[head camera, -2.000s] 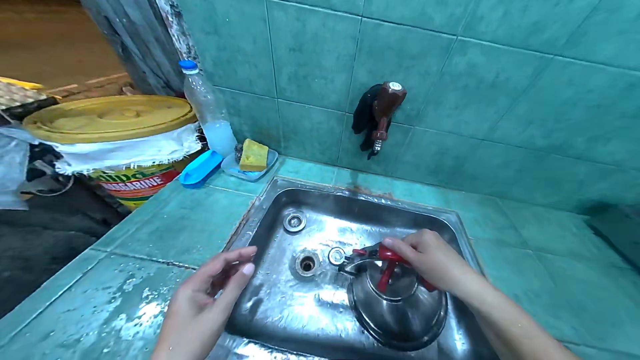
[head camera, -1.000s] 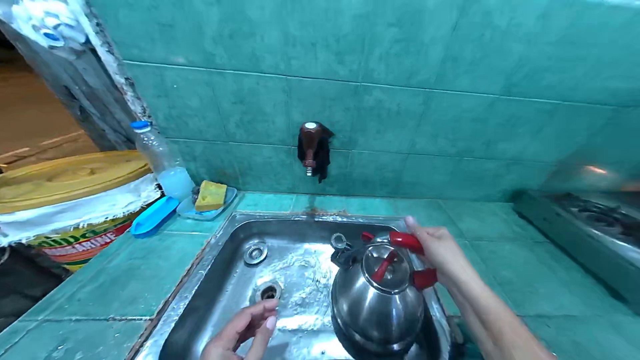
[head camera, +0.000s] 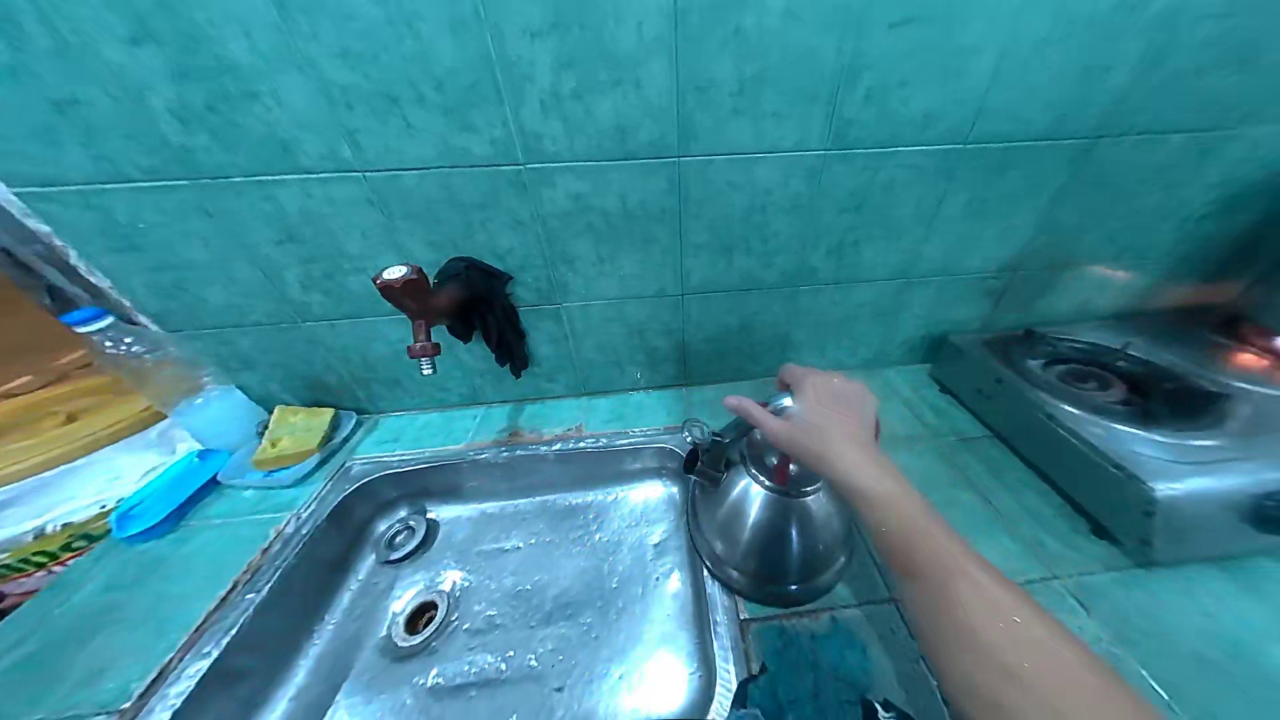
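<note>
My right hand (head camera: 825, 420) grips the handle of a stainless steel kettle (head camera: 775, 545), its fingers wrapped over the top. The kettle is upright at the right rim of the steel sink, over the green tiled counter; whether its base touches the tiles I cannot tell. Its short spout points left and the spout cap (head camera: 697, 432) looks raised. Water drops lie in the sink basin (head camera: 560, 580), around the drain hole (head camera: 420, 618) and a loose round metal strainer (head camera: 403, 538). My left hand is out of view.
A brown tap (head camera: 412, 300) with black cloth juts from the tiled wall. To the left are a yellow sponge (head camera: 293, 436) on a dish, a blue plastic tray (head camera: 168, 495), a plastic bottle (head camera: 165, 375) and a yellow-lidded bucket (head camera: 70, 420). A gas stove (head camera: 1060, 440) stands at right.
My right hand has moved the kettle rightward from inside the sink to its right edge. My left hand has left the view. The view has swung right, showing more of the stove.
</note>
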